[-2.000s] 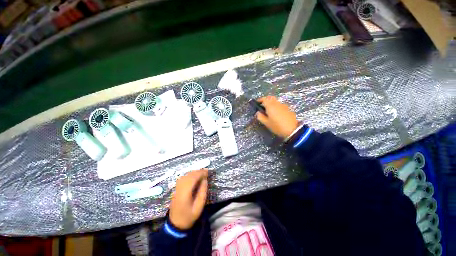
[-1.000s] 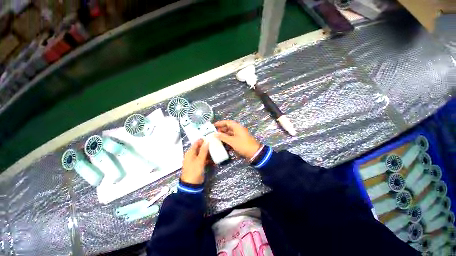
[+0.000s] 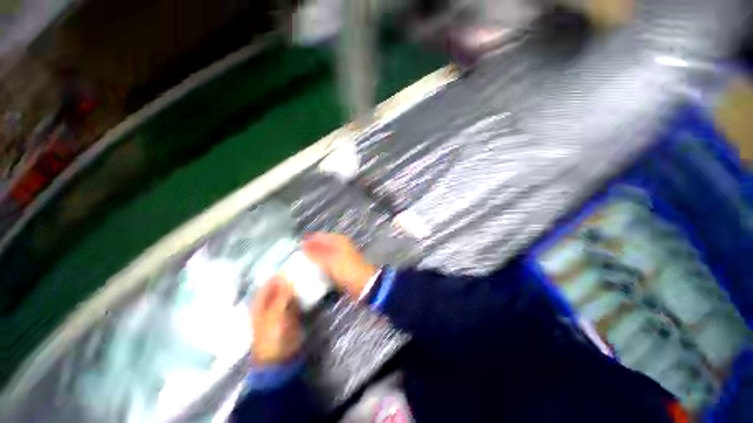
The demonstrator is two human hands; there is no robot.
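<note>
The view is strongly blurred. My left hand (image 3: 277, 320) and my right hand (image 3: 343, 263) are close together over the bench, both on a pale mini fan (image 3: 305, 279) between them. Its handle shows between my fingers; its head is too blurred to make out. Several pale mint fans on a white sheet (image 3: 188, 326) smear together to the left of my hands. The black-handled brush lies on the bench beyond my right hand, its white tip (image 3: 411, 223) and its white head (image 3: 340, 159) showing.
A blue crate (image 3: 570, 310) with rows of pale fans (image 3: 632, 277) is at the lower right. The silvery bench cover (image 3: 487, 198) runs to the upper right. The green conveyor belt (image 3: 206, 178) lies behind the bench, with a grey post (image 3: 358, 66) at its edge.
The view has swung to the right and blurred, so more of the crate shows. The brush was released between the two earlier frames; both hands still hold the fan.
</note>
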